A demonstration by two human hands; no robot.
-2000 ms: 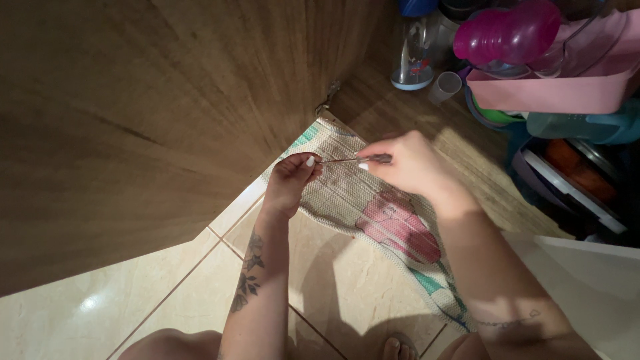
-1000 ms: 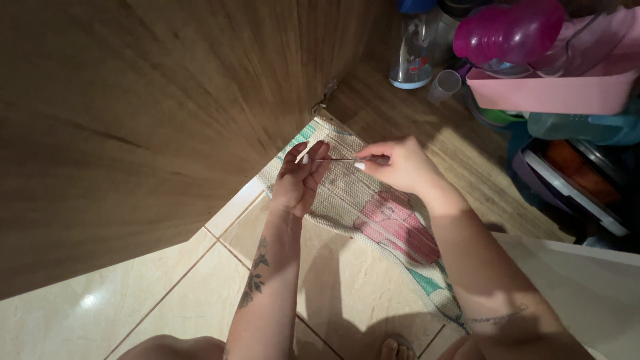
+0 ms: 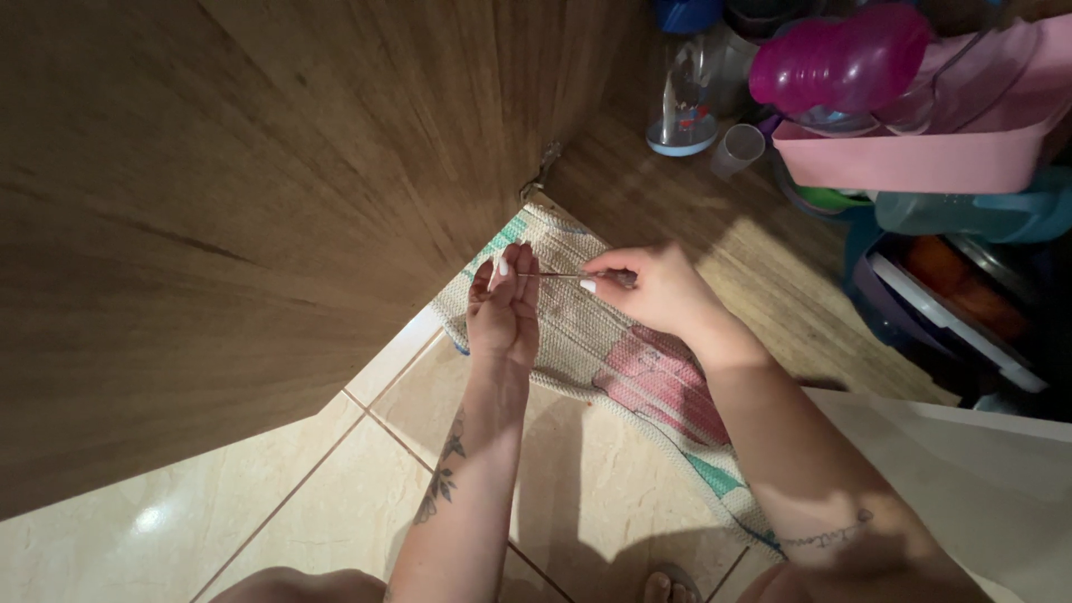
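Observation:
A thin metal tool (image 3: 559, 275) spans the gap between my hands; its exact kind is too small to tell. My right hand (image 3: 649, 285) grips its dark, wider end between thumb and fingers. At its thin tip is my left hand (image 3: 505, 301), palm up with fingers bent; whether the fingers pinch the tip or something small is unclear. Beneath both hands a woven cloth mat (image 3: 569, 335) with pink and green patterns lies over the cabinet's edge and the tiled floor. A metal hinge (image 3: 540, 172) sits at the mat's top corner.
A wood-grain cabinet door (image 3: 276, 184) stands at the left. On the wooden cabinet floor (image 3: 804, 293) are a clear bottle (image 3: 682, 105), a small clear cup (image 3: 739, 149) and a pink plastic bin (image 3: 904, 163) holding a magenta bottle (image 3: 842, 59). Containers and lids crowd the right. Floor tiles (image 3: 335, 477) lie below.
The fingers of my left hand have shifted, and the palm has turned more upward than two seconds ago. My right hand keeps its hold on the tool in nearly the same place.

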